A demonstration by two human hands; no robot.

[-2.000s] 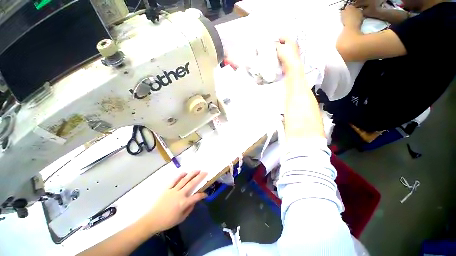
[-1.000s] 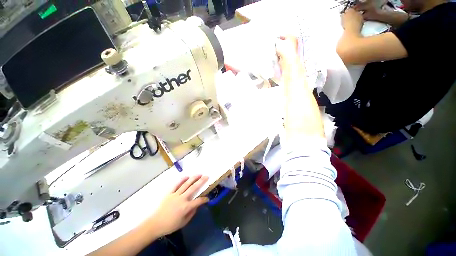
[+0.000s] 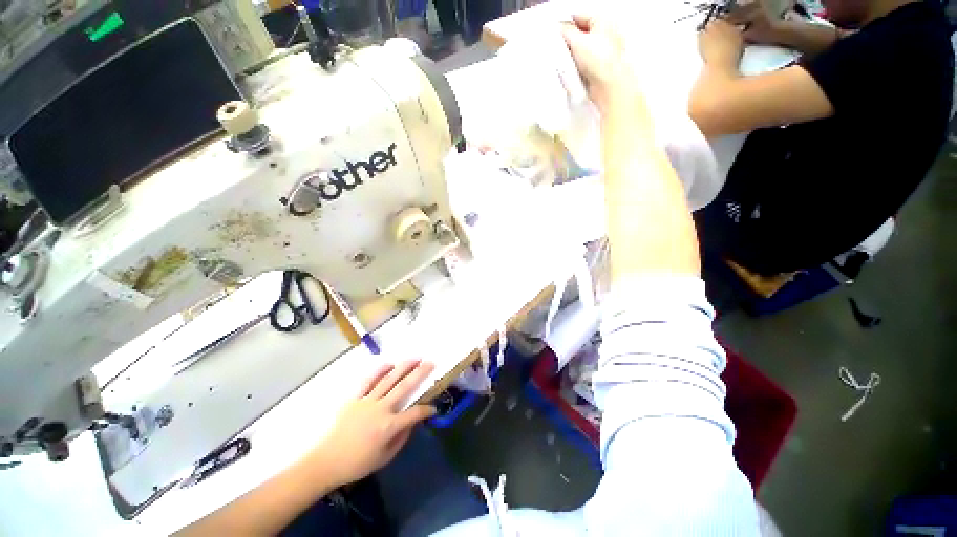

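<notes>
White fabric pieces [image 3: 656,115] lie in a heap at the far right end of the table, overexposed, so single pieces are hard to tell apart. My right hand [image 3: 595,55] is at the heap's far side, with its fingers closed on a part of the white fabric. My left hand [image 3: 373,425] rests flat on the table's front edge with its fingers apart, holding nothing. The cream machine head marked brother [image 3: 341,180] stands to the left of the heap.
Black-handled scissors [image 3: 299,301] and a pen [image 3: 367,338] lie beside the machine; thread snips [image 3: 218,459] lie near the front edge. Below right are a red crate [image 3: 758,409] and a blue basket [image 3: 453,407]. A person in black [image 3: 876,115] sits at the right.
My right hand has moved farther away over the heap, lifting and shifting white fabric. More of the area near the heap's left side shows. My left hand stays in place.
</notes>
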